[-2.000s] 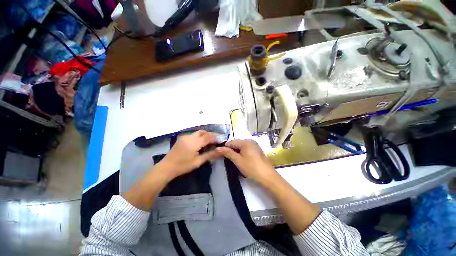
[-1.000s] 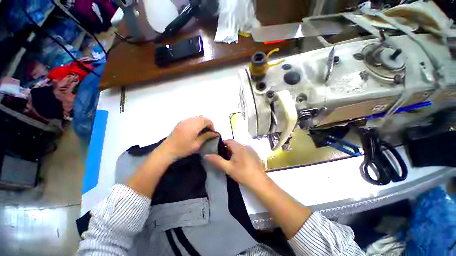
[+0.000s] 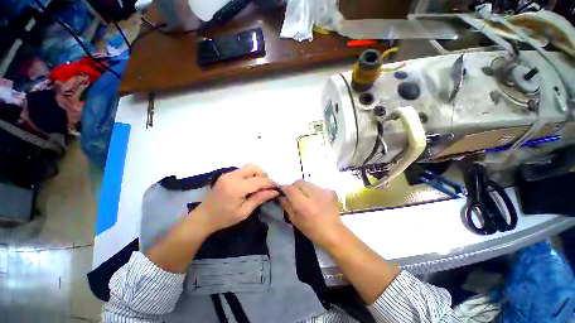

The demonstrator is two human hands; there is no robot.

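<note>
The grey garment panel (image 3: 284, 284) lies over the table's front edge, with black fabric (image 3: 236, 238) on it and along its right side. A grey stitched welt (image 3: 230, 275) crosses it below the black fabric. My left hand (image 3: 236, 194) and my right hand (image 3: 312, 208) pinch the panel's top edge between fingers and thumbs, with fingertips almost touching. The pinched spot is partly hidden by the fingers. The hands are left of the sewing machine head (image 3: 416, 107), and the cloth is away from the needle area.
Black shears (image 3: 488, 205) and a blue tool (image 3: 443, 184) lie right of the needle plate (image 3: 384, 195). A black phone (image 3: 231, 46) lies on the brown wooden surface (image 3: 164, 70) behind. Blue plastic (image 3: 542, 287) is at lower right, and cloth piles are at left.
The lifted fold of cloth is lowered, and my hands have come together at the panel's top edge. The view has shifted, so the machine appears further right.
</note>
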